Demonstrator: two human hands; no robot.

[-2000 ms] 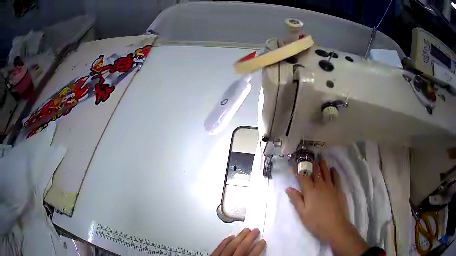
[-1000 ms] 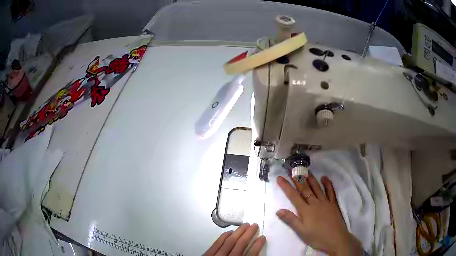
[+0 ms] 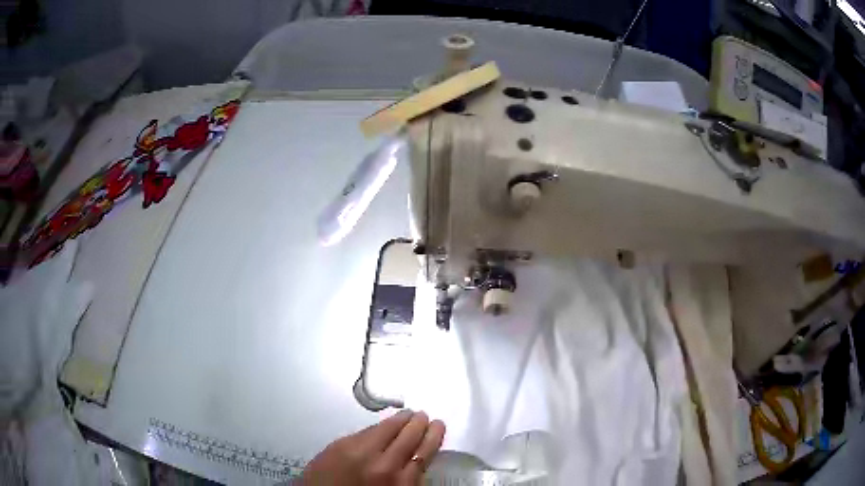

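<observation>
White fabric [image 3: 588, 380] lies under the arm of the off-white sewing machine [image 3: 607, 190] and spreads in loose folds towards the front edge. Its left part runs by the presser foot [image 3: 443, 308], in bright glare. My left hand [image 3: 379, 454] is at the bottom centre, fingers close together and bent, a ring on one finger. Its fingertips are at the fabric's front left edge; whether they pinch the cloth cannot be told. My right hand is not in view.
The slide plate [image 3: 391, 323] lies left of the foot. A tape roll [image 3: 432, 98] rests atop the head. Yellow-handled scissors [image 3: 778, 427] lie at right, under a control panel [image 3: 768, 90] farther back. A red floral decoration [image 3: 142, 176] and blurred white cloth [image 3: 33, 361] are at left.
The view has turned right, so the machine sits farther left. My right hand has left the fabric and the picture. My left hand's fingers are more bent, and the fabric lies in looser folds.
</observation>
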